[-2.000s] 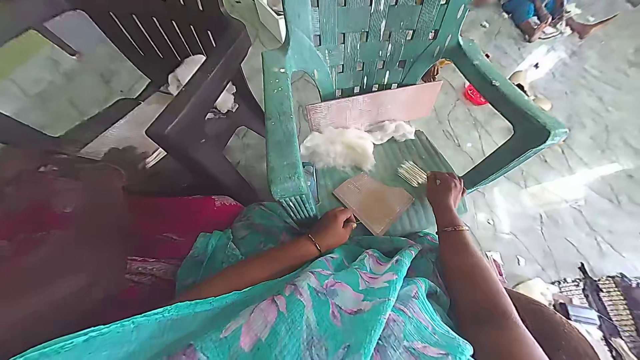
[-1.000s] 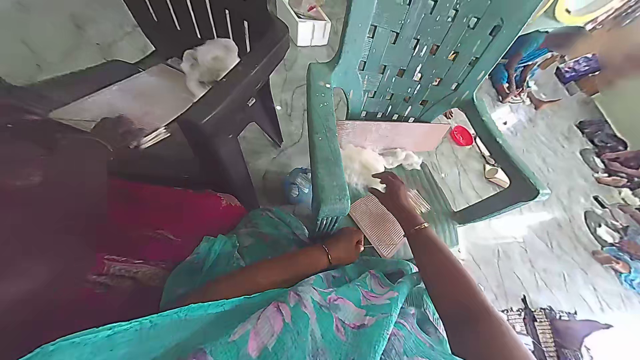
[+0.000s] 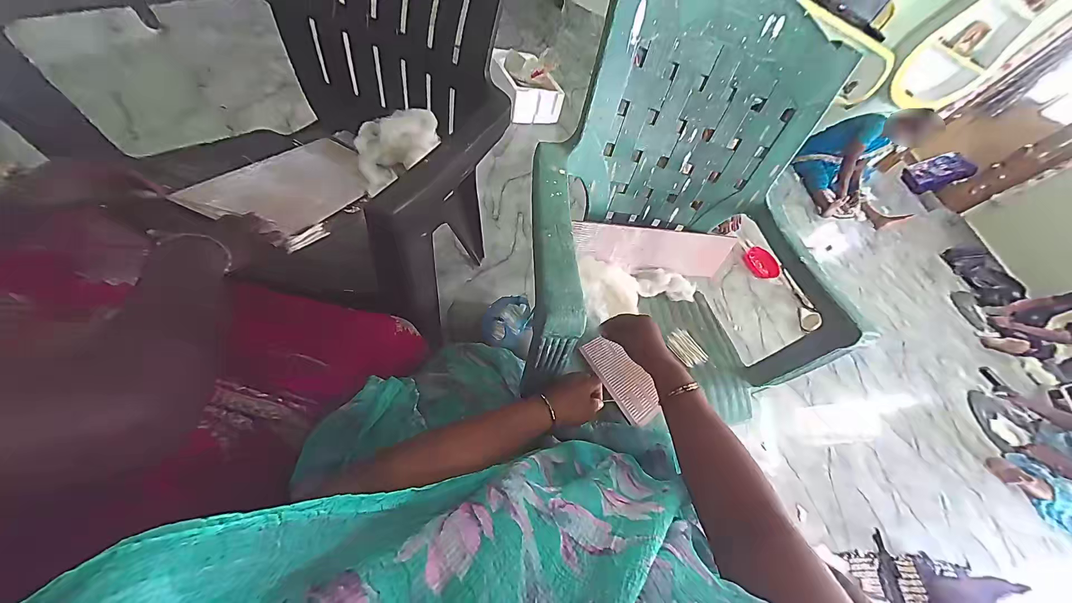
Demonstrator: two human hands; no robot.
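Note:
On the seat of a green plastic chair (image 3: 720, 373) lies a small ribbed pinkish board (image 3: 624, 387). My left hand (image 3: 576, 399) is closed around a thin stick at the board's left edge. My right hand (image 3: 634, 335) reaches over the board to the white cotton wool (image 3: 605, 289); its fingers are bent and mostly hidden, so its hold is unclear. A second tuft of cotton (image 3: 666, 283) sits beside it. A bundle of thin pale sticks (image 3: 687, 347) lies right of my right wrist. Behind the cotton, a longer pinkish board (image 3: 653, 247) leans at the backrest.
At left, a person in red (image 3: 285, 352) works over a pale board (image 3: 276, 188) on a dark plastic chair (image 3: 419, 188) with cotton (image 3: 394, 142). A white box (image 3: 534, 92), a blue-wrapped item (image 3: 507, 321) and a red dish (image 3: 760, 262) are on the floor. Another person (image 3: 846, 159) sits beyond.
My right hand has moved from the stick bundle to the cotton. My left hand remains by the small board, which now shows its ribbed face. The view has swung.

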